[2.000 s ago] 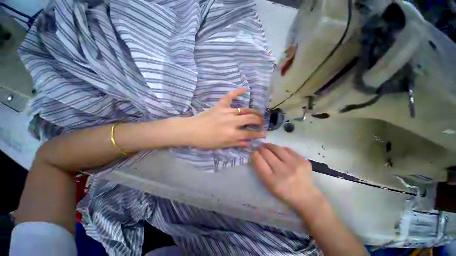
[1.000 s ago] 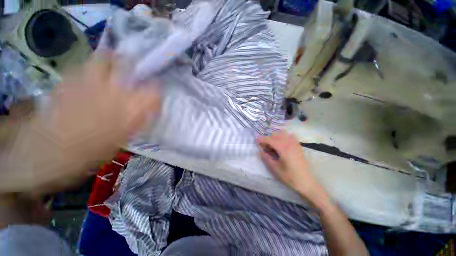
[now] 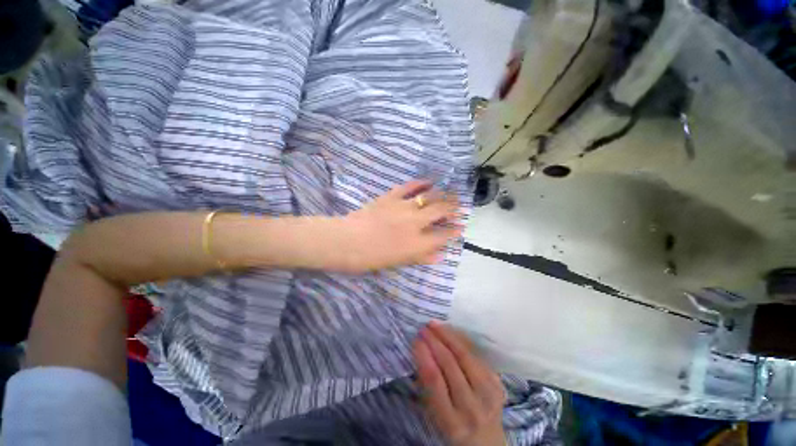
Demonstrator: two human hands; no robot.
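White-grey cloth with thin dark stripes point(image 3: 227, 113) lies bunched on the machine table and hangs over its front edge. Its right edge runs beside the dark presser foot area point(image 3: 485, 185). My left hand point(image 3: 406, 228) lies flat on the cloth near that edge, fingers slightly spread and pointing at the machine. My right hand point(image 3: 458, 379) is lower down, its fingertips at the cloth's edge near the table's front. The thumb of my right hand is hidden, so the hold is hard to make out.
The cream sewing machine point(image 3: 559, 78) stands at the right, with its pale bed point(image 3: 559, 322) and a long dark gap. More striped cloth point(image 3: 532, 409) hangs below the table edge. A red bin point(image 3: 138, 327) and a blue bin point(image 3: 161, 405) show partly at the lower left.
My left hand has come back from the left, where it was blurred, and lies on the cloth. My right hand has moved down and left. The cloth now spreads over the table's front edge.
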